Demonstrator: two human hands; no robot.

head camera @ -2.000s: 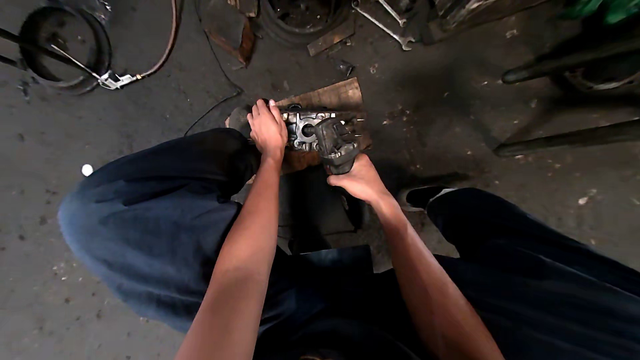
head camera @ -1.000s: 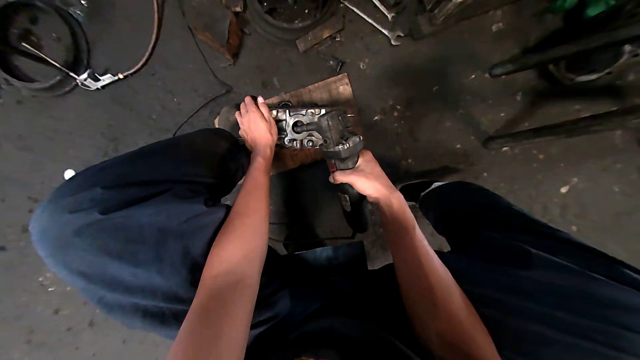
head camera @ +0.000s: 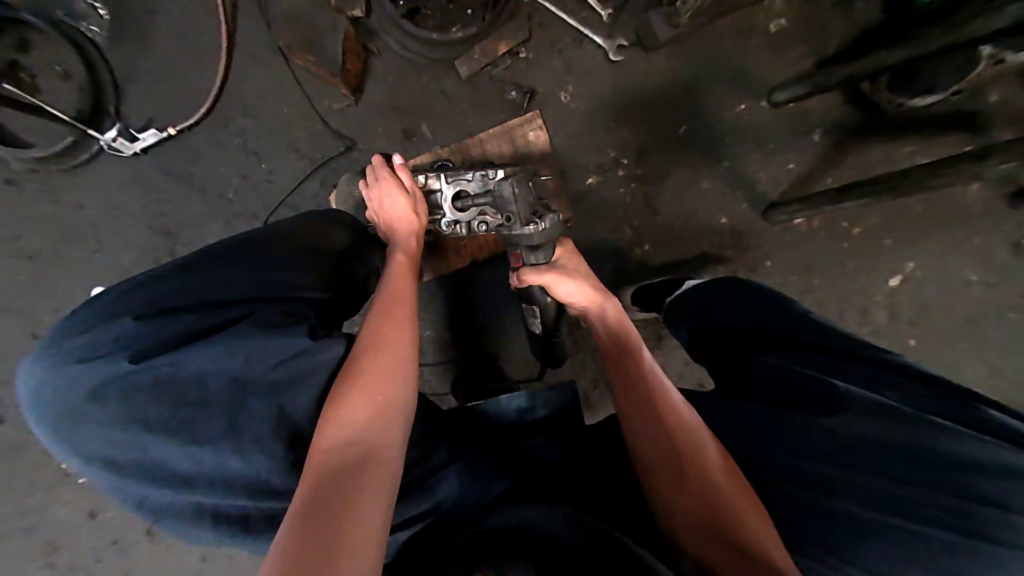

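Note:
A metal engine part [head camera: 464, 204], which looks like a cylinder head, lies on a wooden board [head camera: 512, 142] on the floor. My left hand [head camera: 394, 200] grips its left end, fingers over the top edge. In my right hand [head camera: 564, 280] is a dark angle grinder [head camera: 538, 308], held by its body below the gear head. The grinder's head lies over the right part of the metal piece, and a narrow tip points left into a round opening there. Whether the tip touches the metal I cannot tell.
Open-end wrenches [head camera: 596, 36], a wood scrap [head camera: 494, 50] and a round metal rim [head camera: 448, 28] lie beyond the board. At the upper left an air blow gun [head camera: 132, 140] with a hose rests by a ring [head camera: 104, 80]. Dark bars [head camera: 888, 180] stand at the right.
The grinder's head has shifted a little over the metal part between frames. Both hands keep their holds.

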